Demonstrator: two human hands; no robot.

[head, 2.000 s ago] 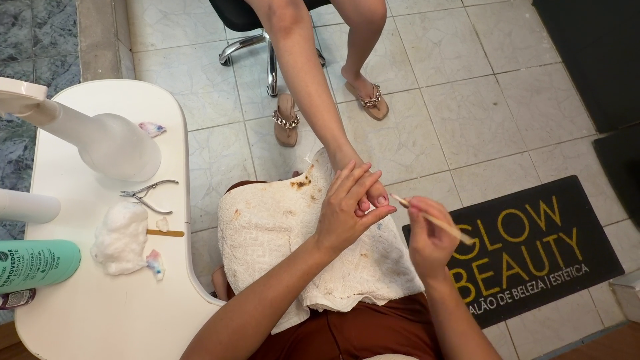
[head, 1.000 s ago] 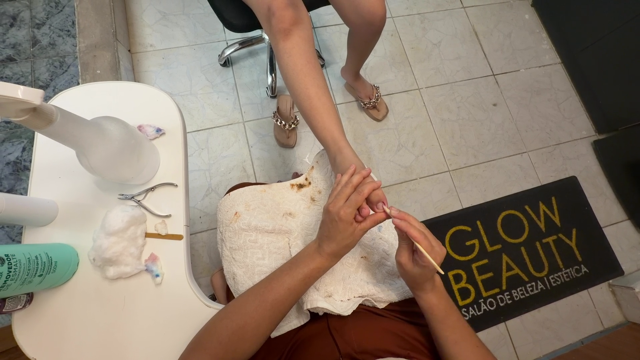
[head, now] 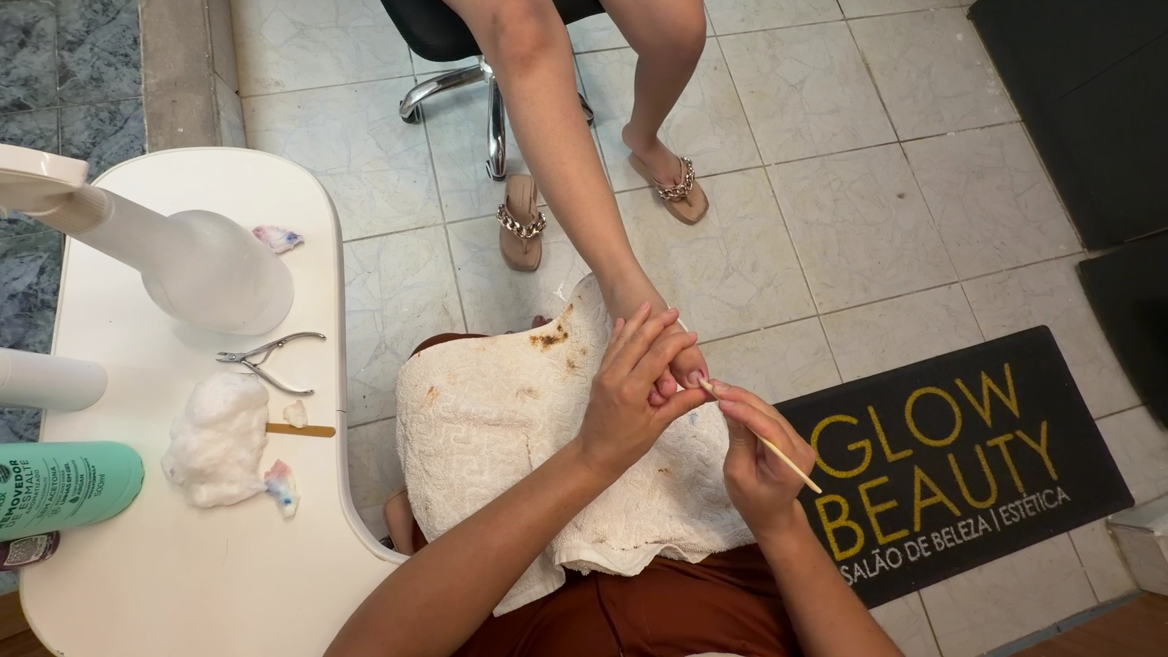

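My left hand (head: pixel 639 383) is wrapped over the toes of another person's bare foot (head: pixel 684 358), holding it on a stained white towel (head: pixel 484 411) across my lap. In my right hand (head: pixel 765 447) is a thin wooden stick (head: pixel 787 464), pinched between thumb and fingers. Its tip, wrapped in something pale, touches the big toenail (head: pixel 695 377). The stick's bare end points down to the right. Part of the foot is hidden under my left fingers.
On the white table (head: pixel 182 566) at left are a spray bottle (head: pixel 219 274), cuticle nippers (head: pixel 266 358), cotton wool (head: pixel 217 438), a nail file (head: pixel 310 430) and a green remover bottle (head: pixel 73 488). A sandal (head: pixel 521 224) and a black lettered mat (head: pixel 949 465) lie on the tiled floor.
Two seconds ago the stick's tip was a little off the toe; my right hand has moved in to the left and brought it onto the toenail. My left hand still holds the foot.
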